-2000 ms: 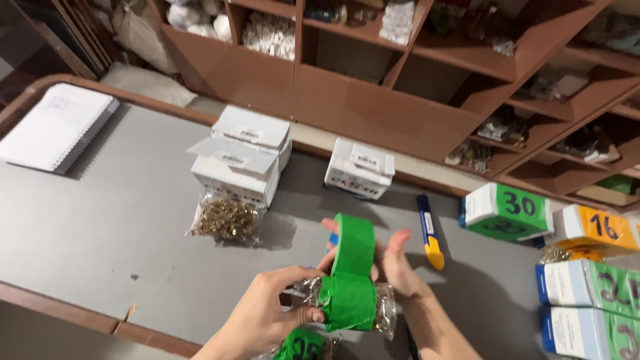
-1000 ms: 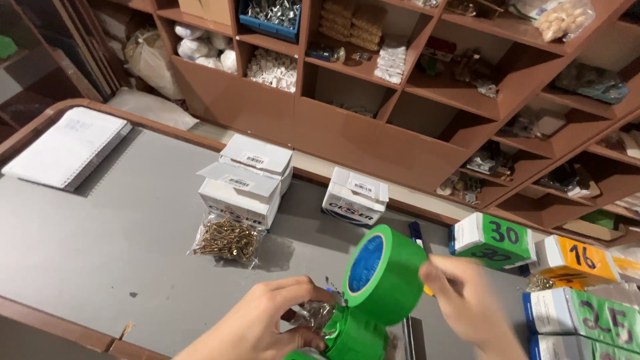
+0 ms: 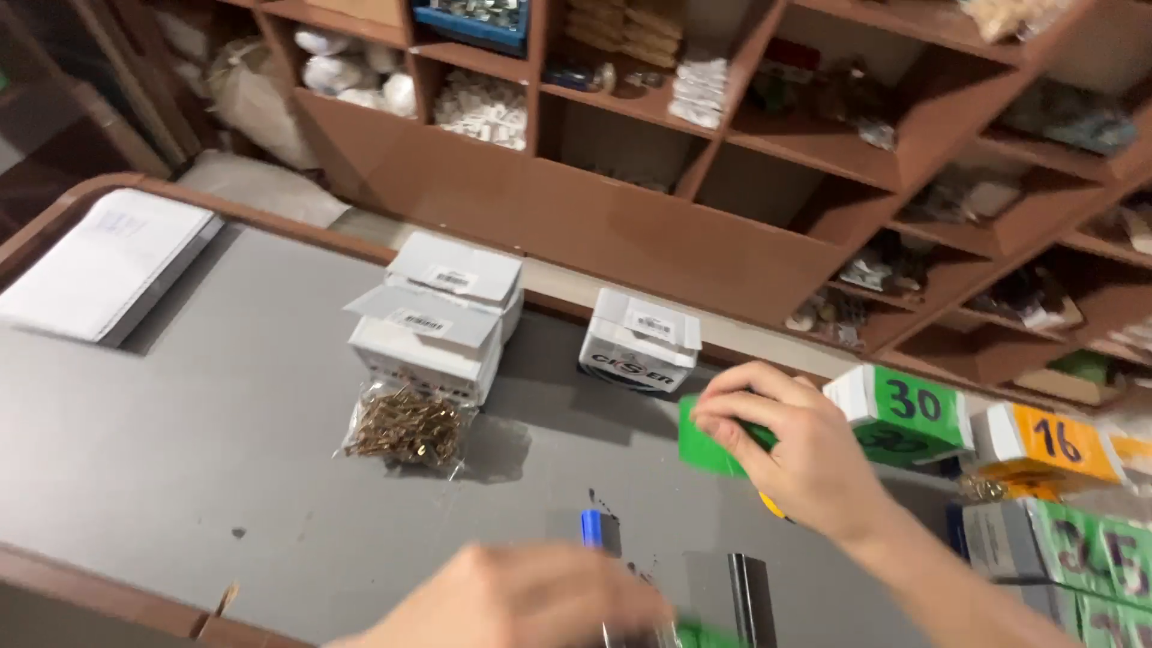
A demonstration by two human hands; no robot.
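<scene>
My right hand (image 3: 792,441) has its fingers on a roll of green tape (image 3: 711,439), low over the table in front of a small white box (image 3: 639,342). Blurred at the bottom edge, my left hand (image 3: 531,594) is over a clear plastic bag with green tape on it (image 3: 706,635); whether it grips the bag cannot be told. A blue-capped marker (image 3: 591,529) lies just beyond that hand, and a black bar-like object (image 3: 749,598) lies to its right. A clear bag of brass-coloured screws (image 3: 409,430) leans by two open white boxes (image 3: 427,346).
A notebook (image 3: 108,261) lies at the far left of the grey table. Boxes with green (image 3: 918,409) and orange (image 3: 1053,445) numbered tape stand at the right. A yellow tip (image 3: 772,506) shows below my right hand. Brown shelving (image 3: 558,202) with filled compartments stands behind the table.
The green tape roll, held up over the bag a second ago, is now lower and farther back, by the small white box. My left hand and the bag are lower in view.
</scene>
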